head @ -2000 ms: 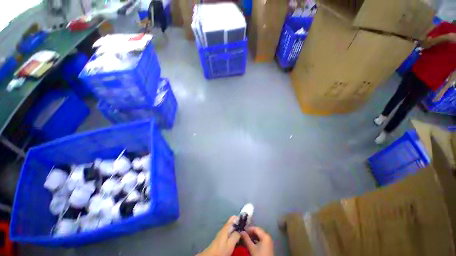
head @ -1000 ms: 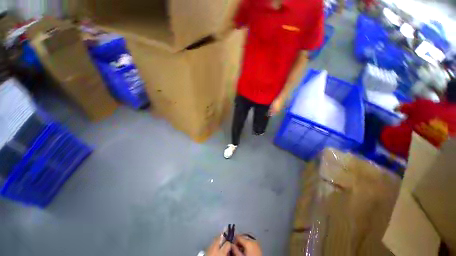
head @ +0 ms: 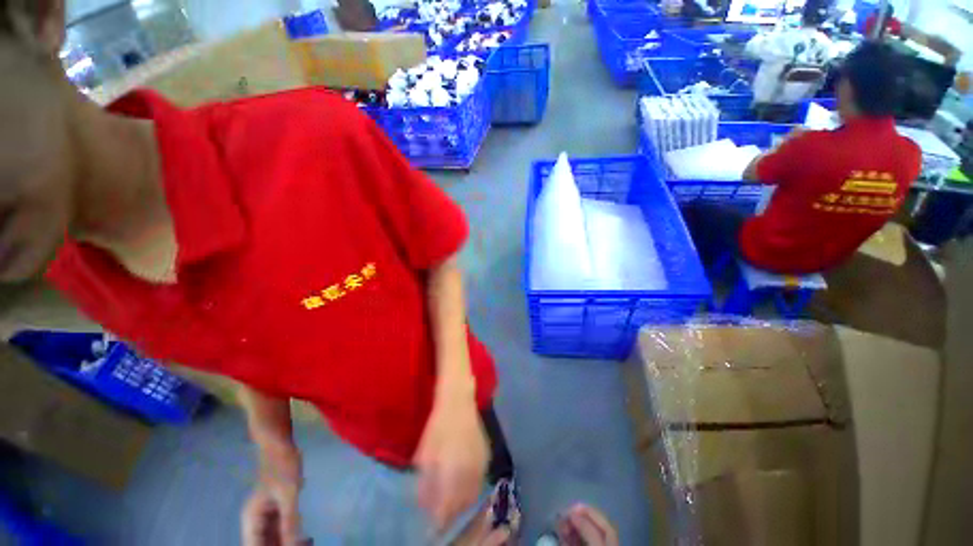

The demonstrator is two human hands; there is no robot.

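Observation:
My left hand (head: 489,531) is at the bottom edge, partly cut off and blurred. It holds a small dark thing (head: 505,499) with light patches; I cannot tell what it is. My right hand (head: 585,525) is just to the right, apart from the left, also cut off by the edge. Its fingers are curled, and I cannot tell if they hold anything. A small pale thing (head: 547,540) shows between my hands, too cut off to name.
A person in a red shirt (head: 309,256) stands very close at the left, one hand beside my left hand. A blue crate (head: 619,309) with white sheets is ahead. A large carton (head: 747,427) is at right. Another person (head: 838,197) sits beyond it. Crates with white-and-black housings (head: 432,91) stand farther back.
The view has swung right and lifted. The standing person is now much nearer, at left. My hands, together on the dark thing before, are now apart; the right has moved away.

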